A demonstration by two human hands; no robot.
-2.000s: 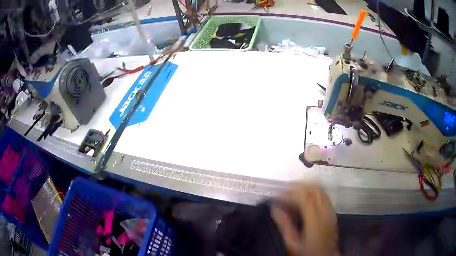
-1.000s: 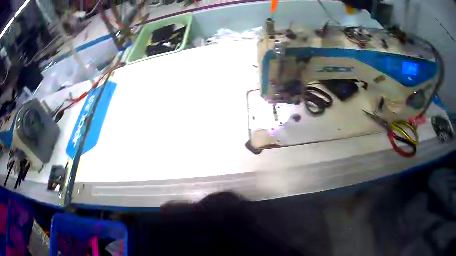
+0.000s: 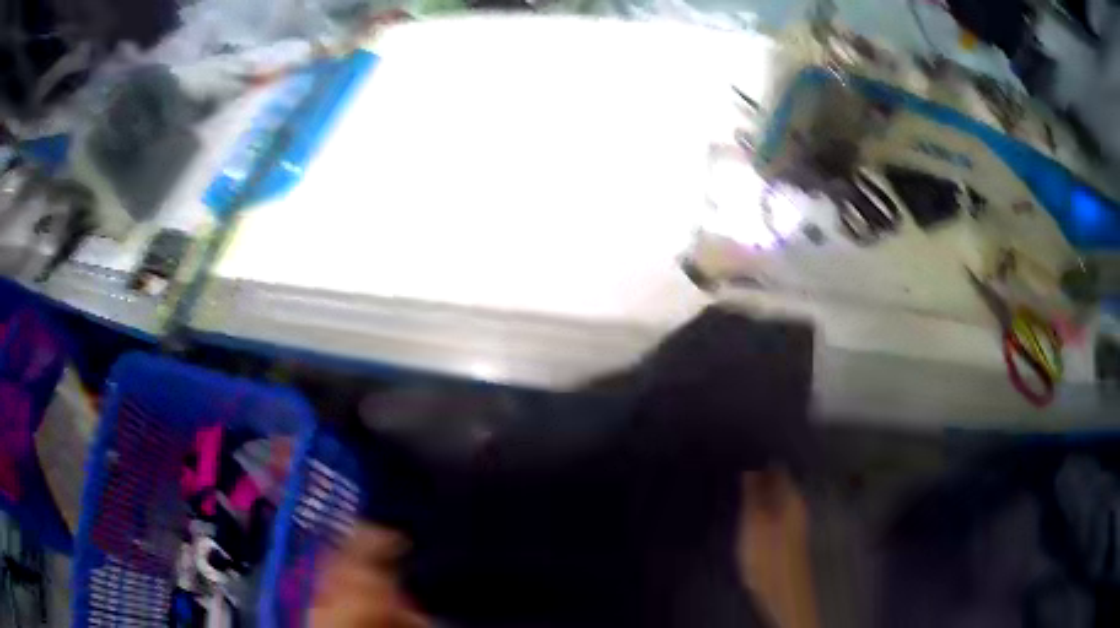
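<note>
A large black garment piece (image 3: 725, 393) lies over the lap, and its upper part rises over the table's front edge. My right hand (image 3: 776, 552) is at its right side, blurred, with the fingers closed on the cloth and partly hidden by it. My left hand (image 3: 365, 579) is at the bottom, between the blue basket and the cloth. It is blurred and cut off by the lower edge, so its grip does not show clearly.
The sewing machine (image 3: 915, 141) stands at the right, with black-handled scissors (image 3: 866, 206) under its arm. Red and yellow scissors (image 3: 1032, 356) lie right of it. The blue basket (image 3: 301, 448) with pink, white and black pieces is at lower left. A second machine (image 3: 141, 141) is further left.
The view has shifted and is blurred. The black cloth has come up over the table edge. Both hands now show at the bottom; neither was clearly visible one second ago.
</note>
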